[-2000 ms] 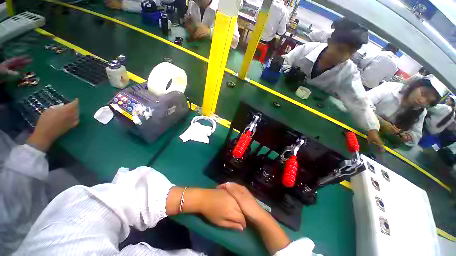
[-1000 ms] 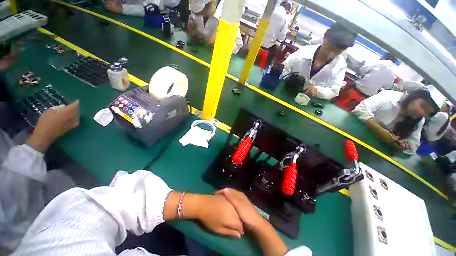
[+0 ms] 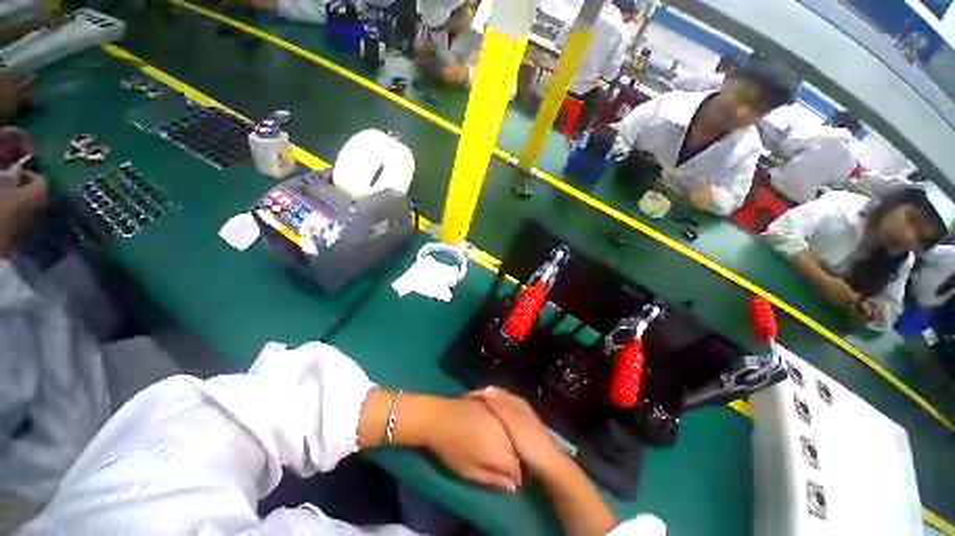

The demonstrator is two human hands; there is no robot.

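Observation:
My left hand (image 3: 473, 444), with a bracelet at the wrist, and my right hand (image 3: 527, 431) rest against each other at the bench edge, before the pressing fixture. Their fingers overlap and their palms are hidden; I see no piece in them. The black fixture (image 3: 618, 281) has three toggle clamps with red grips. The left grip (image 3: 527, 309) and middle grip (image 3: 627, 373) slant down towards me. The right grip (image 3: 762, 318) stands up, its metal linkage reaching right. The nests are dark, and I cannot tell whether they hold pieces. Neither hand touches a clamp.
White foam trays (image 3: 838, 450) with several small units stand right of the fixture. Left are a white ring on a tissue (image 3: 430, 274), a tape dispenser (image 3: 337, 232), a bottle (image 3: 271, 147) and a black grid tray (image 3: 209, 137). A yellow post (image 3: 484, 136) rises behind. A neighbour's hands show far left.
The view has shifted, so the bench things sit a little further right. My hands stay together. The neighbour's hand on the left has drawn back from the clear sheet of small parts.

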